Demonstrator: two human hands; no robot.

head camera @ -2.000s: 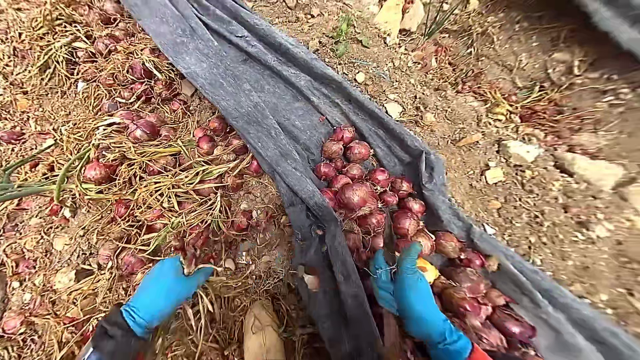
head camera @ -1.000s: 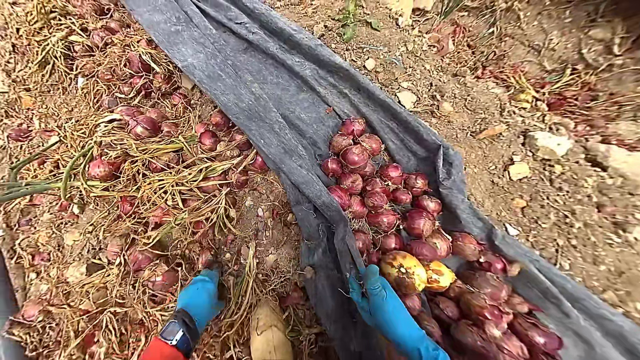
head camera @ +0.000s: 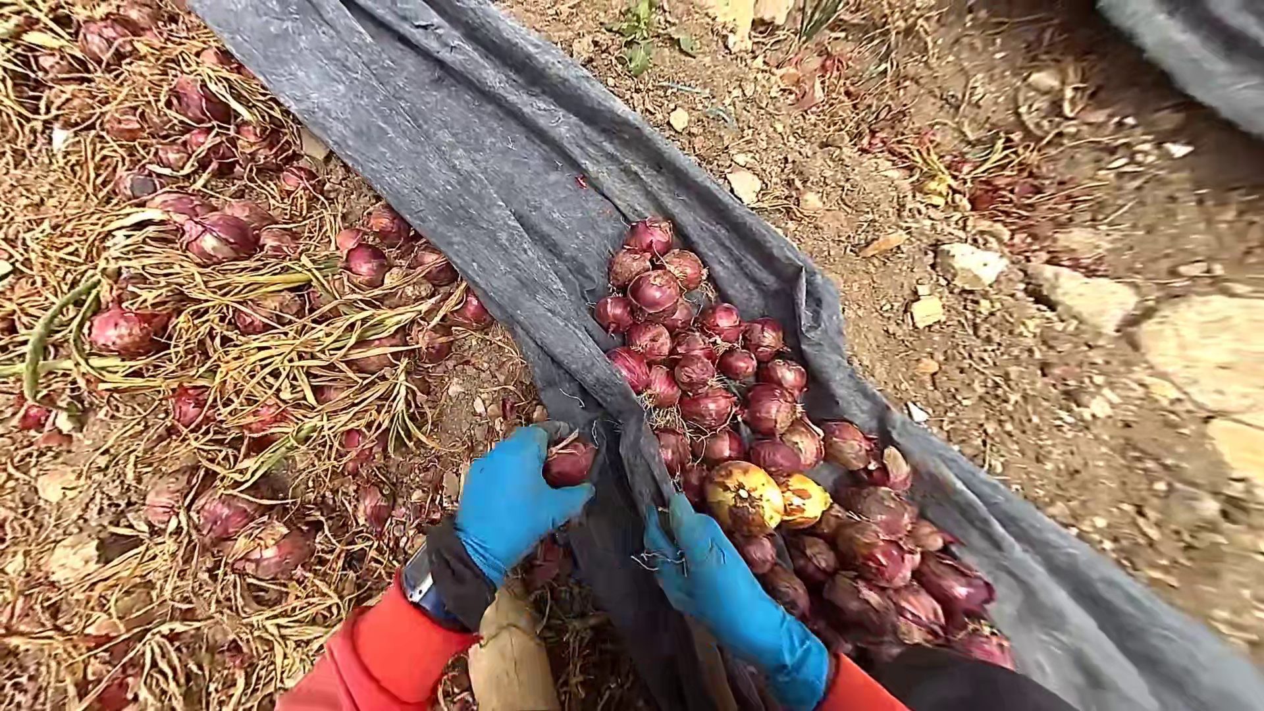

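Observation:
Blue gloves cover both hands. My left hand (head camera: 518, 494) holds a red onion (head camera: 570, 462) between thumb and fingers at the left edge of the grey fabric sheet (head camera: 474, 188). My right hand (head camera: 706, 563) is at the raised fold of that sheet, beside the heap of red onions (head camera: 711, 375); its fingertips meet the fold, and whether they pinch it or something small cannot be told. A yellow onion (head camera: 746, 497) and another yellow piece lie in the heap, just right of my right hand.
Red onions with dry tops (head camera: 217, 237) cover the soil at left. A tan, elongated object (head camera: 512, 657) is at the bottom, below my left hand. Stones (head camera: 973, 265) dot the soil at right. More grey fabric (head camera: 1195, 49) shows at the top right corner.
My left hand has moved from the soil at left to the edge of the fabric, and now holds a red onion. My right hand stays near the fold.

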